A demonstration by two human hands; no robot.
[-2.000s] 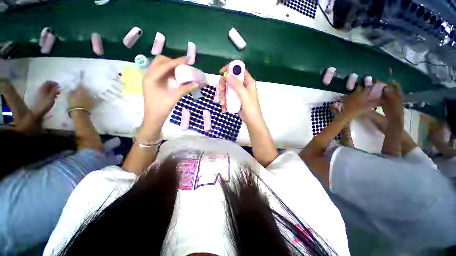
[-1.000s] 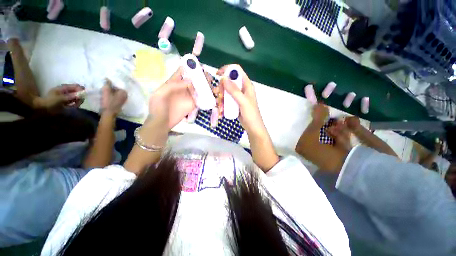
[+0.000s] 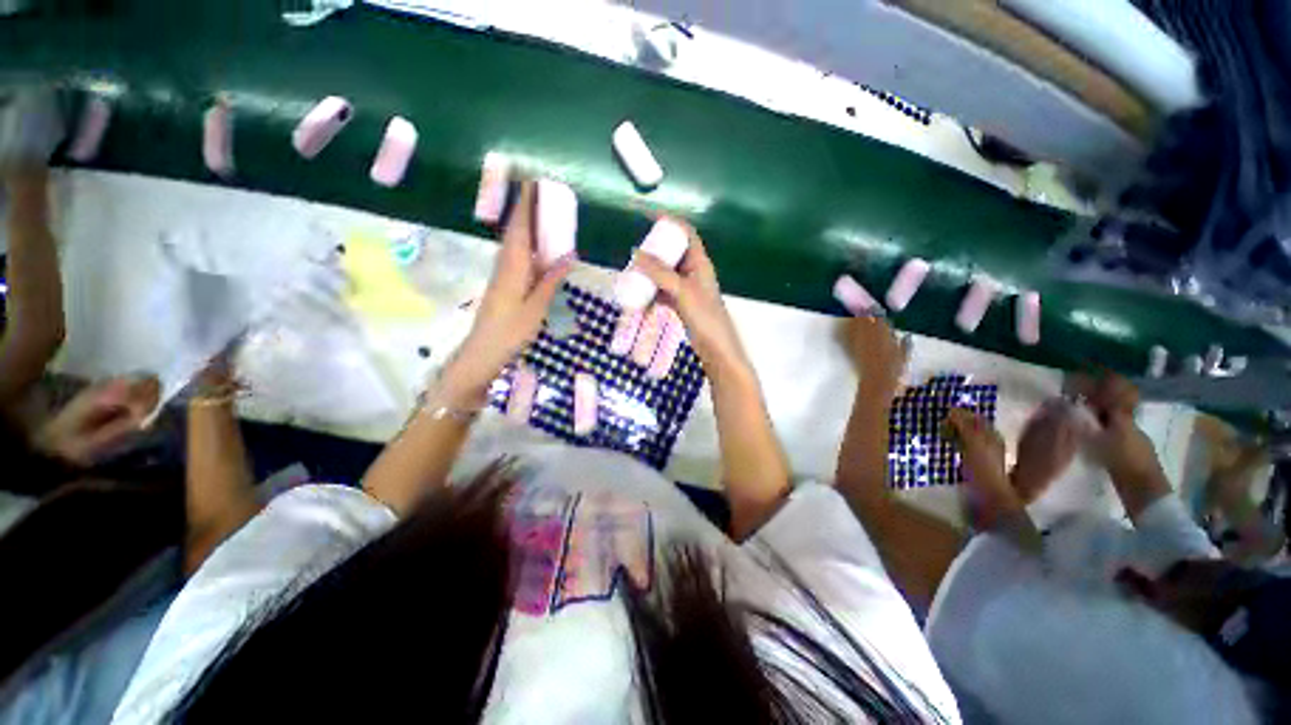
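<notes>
My left hand (image 3: pixel 515 290) holds a pale pink device housing (image 3: pixel 557 220) upright at the near edge of the green belt, its plain face showing. My right hand (image 3: pixel 694 288) holds another pale housing (image 3: pixel 650 265), tilted, just above the dot sheet. The dot sheet (image 3: pixel 623 411), with rows of dark dots, lies on the white table in front of me. Several pink housings lie on it, one at its left part (image 3: pixel 585 404) and a pair near my right hand (image 3: pixel 656 341). No dark dot shows on the two held housings.
The green conveyor belt (image 3: pixel 765 184) carries several pink housings beyond the table. A yellow sheet (image 3: pixel 380 279), a small round container (image 3: pixel 406 249) and crumpled clear film (image 3: pixel 262 305) lie to the left. People work on both sides; a second dot sheet (image 3: pixel 927 451) lies at right.
The two held housings showed round dark dots near their ends before; now plain faces show. My left hand has moved to the belt's edge. The dot sheet and housings on it are more exposed.
</notes>
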